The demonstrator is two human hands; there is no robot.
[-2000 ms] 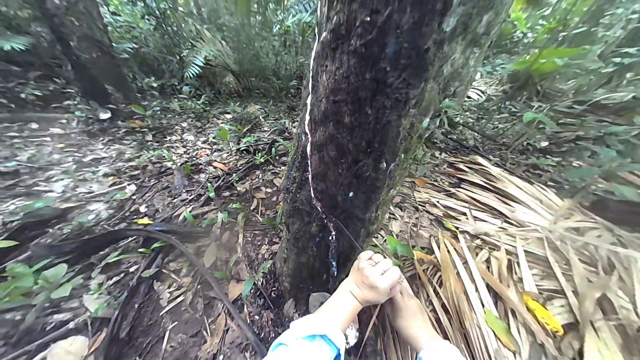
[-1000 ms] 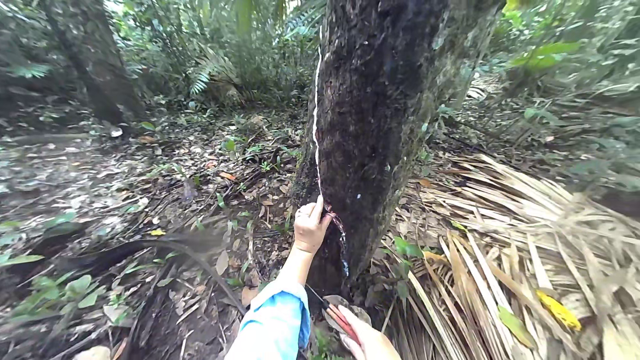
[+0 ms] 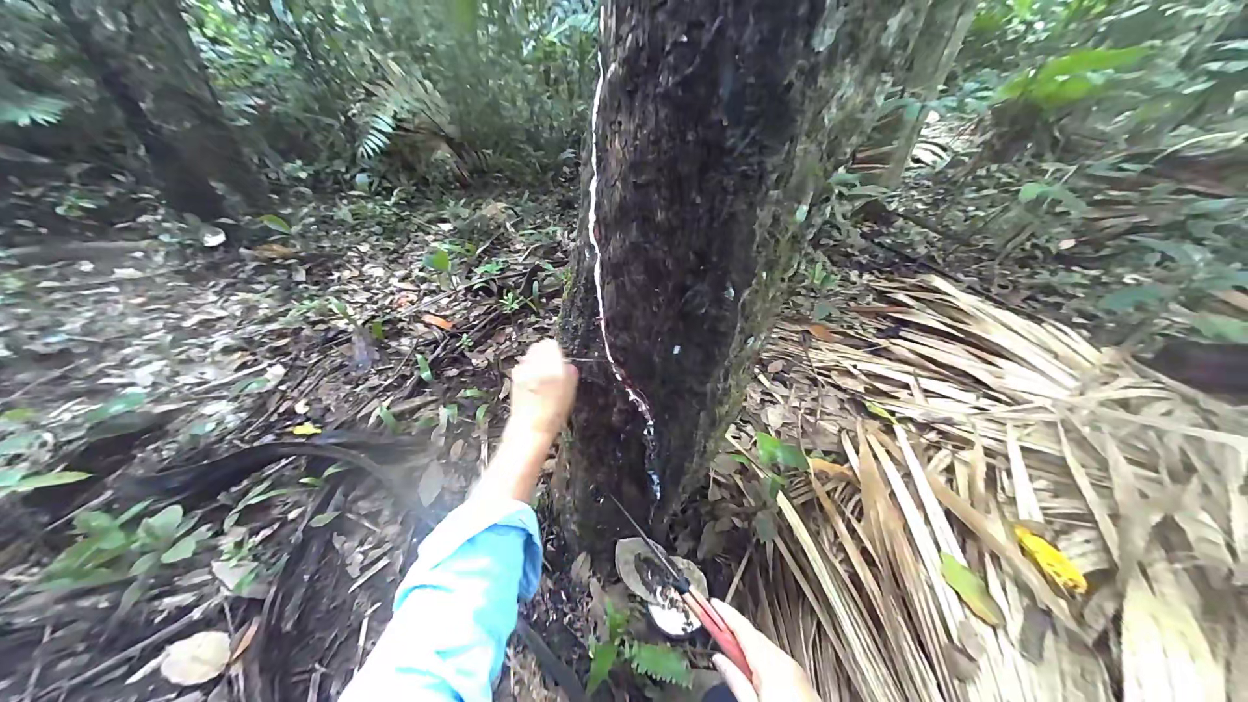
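A dark tree trunk (image 3: pixel 692 244) stands in the middle, with a white latex streak (image 3: pixel 594 195) running down its bark and turning darker and lumpy low down. Beside the trunk's left edge is my left hand (image 3: pixel 544 382), fingers closed, with a thin pale strand (image 3: pixel 590 360) stretching from it to the streak. My right hand (image 3: pixel 765 658), at the bottom, holds the red handle (image 3: pixel 720 634) of a tool with a thin dark shaft (image 3: pixel 651 546) pointing up left to the trunk's base. Under the shaft sits a small container (image 3: pixel 675 619) with white in it.
Dry palm fronds (image 3: pixel 955 419) cover the ground at the right, with a yellow leaf (image 3: pixel 1050 559) on them. Leaf litter, twigs and green seedlings (image 3: pixel 136 541) lie to the left. A second trunk (image 3: pixel 161 117) rises at the back left.
My hands, close together low at the right of the trunk two seconds ago, are apart. Since one second ago my left hand has moved off the streak to the left of the trunk.
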